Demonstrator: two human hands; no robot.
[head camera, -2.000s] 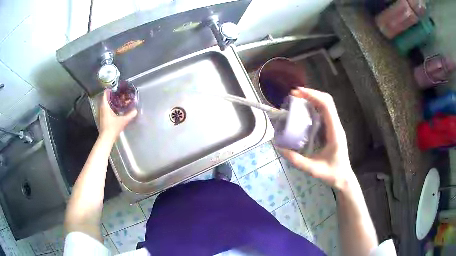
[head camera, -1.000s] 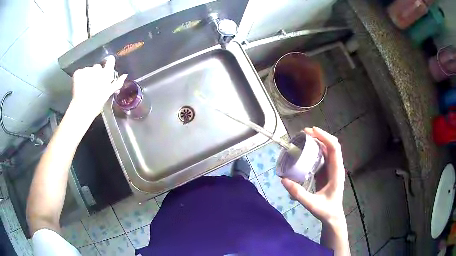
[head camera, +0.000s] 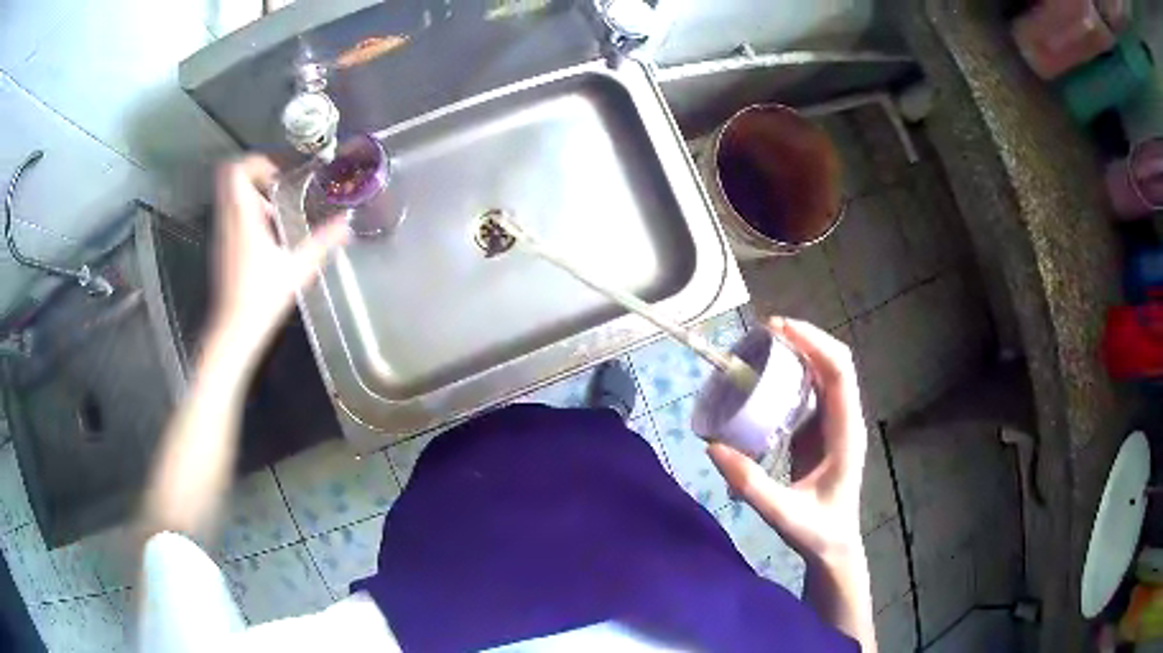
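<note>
A clear purple-tinted drinking bottle with dark bits inside (head camera: 356, 179) stands under the left tap (head camera: 310, 119), at the left end of the steel sink basin (head camera: 485, 332). My left hand (head camera: 262, 242) is blurred beside it, fingers apart; whether it touches the bottle is unclear. My right hand (head camera: 810, 447) grips the pale lilac lid (head camera: 769, 406) at the right, in front of the sink. A long pale strap or stick runs from the lid over the sink rim toward the drain.
A second tap (head camera: 629, 19) is at the sink's back right. A bucket with dark contents (head camera: 778, 176) stands on the floor right of the sink. Another steel sink (head camera: 96, 396) is at the left. Hanging buckets and a white basin (head camera: 1116, 523) are at the right.
My left hand has come down off the left tap to beside the bottle. Its tap knob now shows. My right hand still holds the lid. The sink sits higher in view.
</note>
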